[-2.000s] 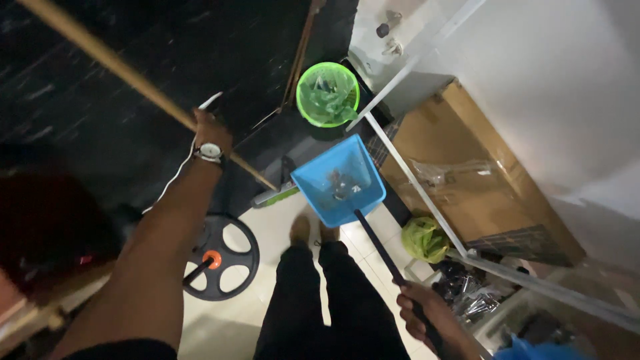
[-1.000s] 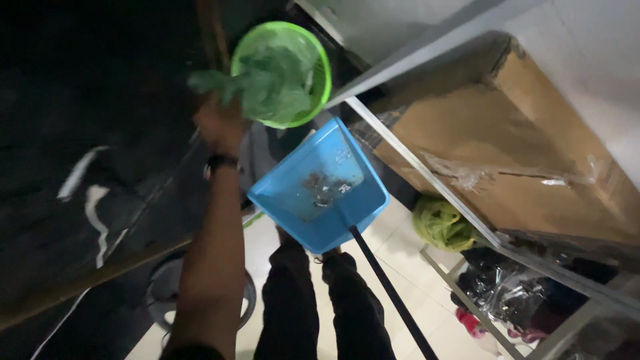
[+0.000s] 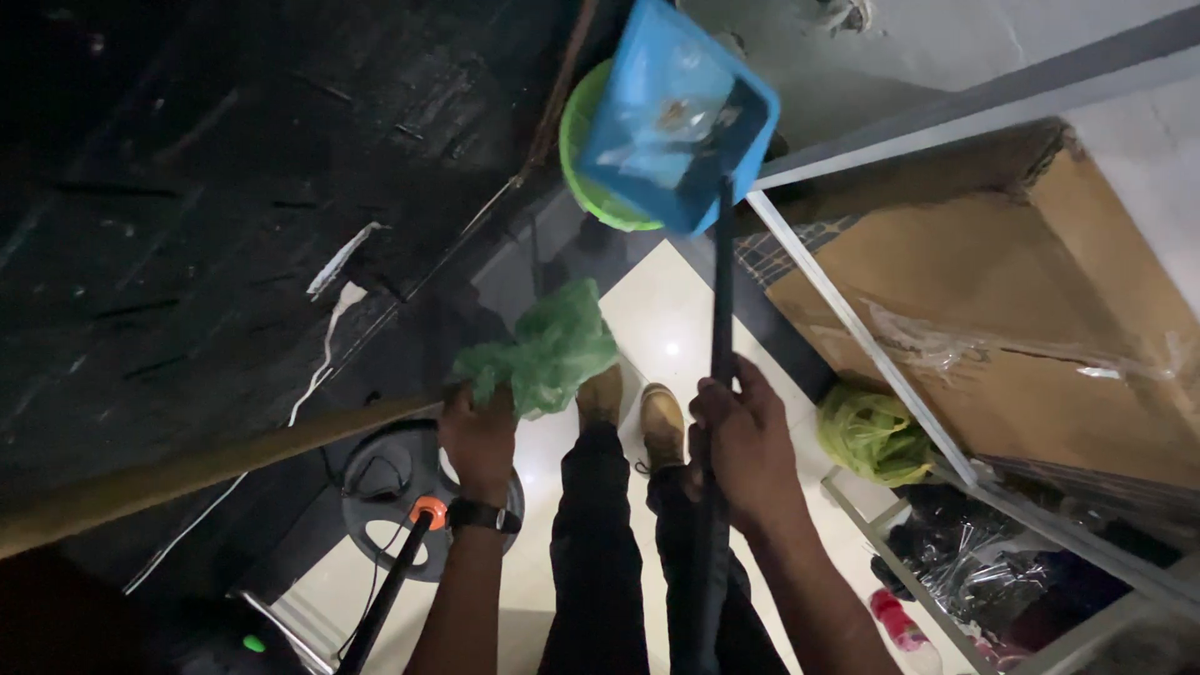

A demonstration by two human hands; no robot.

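My left hand (image 3: 478, 436) grips a crumpled green plastic bag (image 3: 553, 352) above the floor. My right hand (image 3: 750, 431) is closed around the black handle (image 3: 722, 291) of a long-handled blue dustpan (image 3: 750, 141). The pan, with dust and clear plastic scraps (image 3: 684, 117) in it, is over a round green bin (image 3: 586, 178) and hides much of it; whether they touch I cannot tell. A wooden pole (image 3: 234, 455), blurred, slants in from the left edge and ends near my left hand; whether the hand touches it I cannot tell.
A round black base (image 3: 375, 506) with an orange collar (image 3: 429, 511) and black pole stands beside my left forearm. To the right are a metal frame (image 3: 844, 319), a large cardboard box (image 3: 1012, 281), a yellow-green bag (image 3: 872, 436) and a red-labelled bottle (image 3: 895, 619). A white cable (image 3: 328, 347) hangs at left.
The green bag, in the bin two seconds ago, has come out and toward me in my left hand, which held the wooden pole then. The dustpan has moved from above the floor to over the bin.
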